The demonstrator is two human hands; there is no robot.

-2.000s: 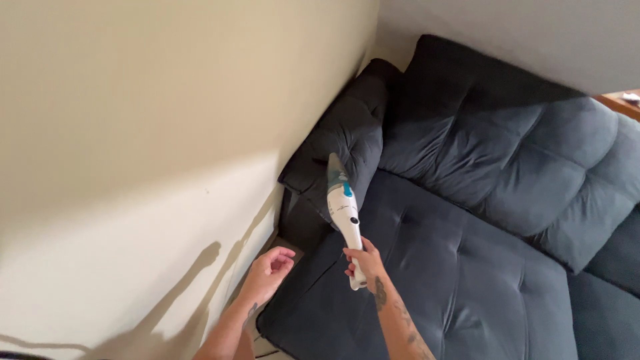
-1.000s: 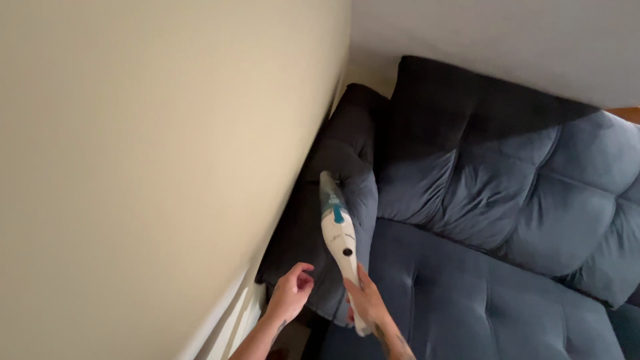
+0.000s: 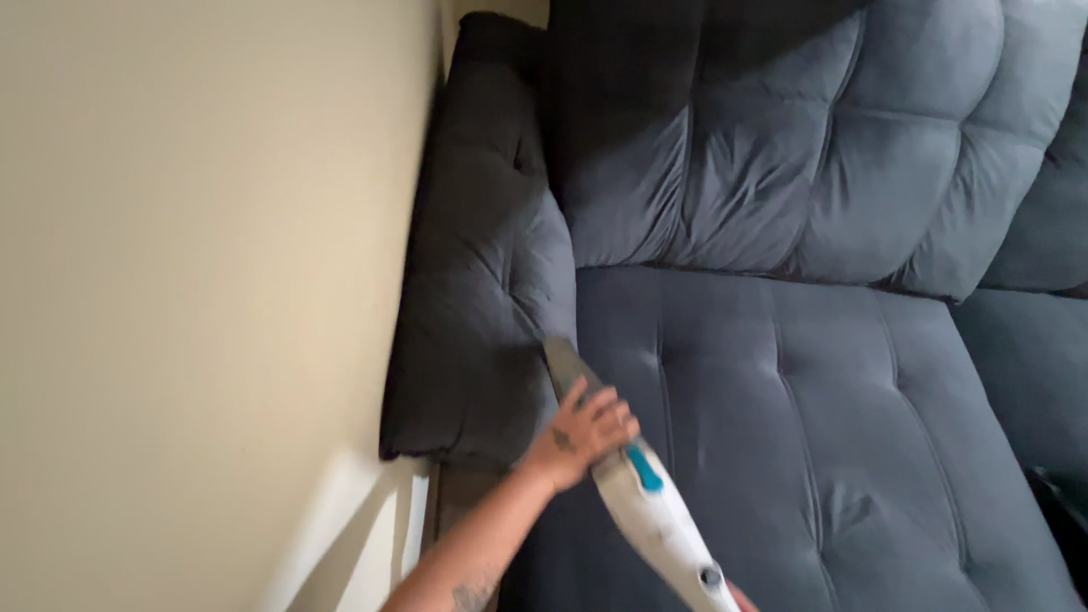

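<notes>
A white handheld vacuum cleaner [image 3: 659, 531] with a teal button slants up and left over the sofa seat. Its narrow nozzle [image 3: 568, 367] reaches the inner side of the tufted sofa armrest [image 3: 501, 280], beside the seat cushion [image 3: 731, 399]. My left hand [image 3: 586, 433] lies over the front part of the vacuum, fingers around it just behind the nozzle. Of my right hand [image 3: 741, 600] only a small part shows at the bottom edge, at the handle; the rest is out of frame.
A cream wall [image 3: 204, 255] runs along the left, close to the armrest. The tufted sofa backrest [image 3: 765, 144] rises behind the seat, with another seat section [image 3: 1033, 365] at the right. Below the armrest are a narrow gap and a white baseboard [image 3: 414, 518].
My left hand was apart from the vacuum in both earlier frames and now grips its front. The nozzle has moved from over the armrest to its inner side. The view is closer to the sofa.
</notes>
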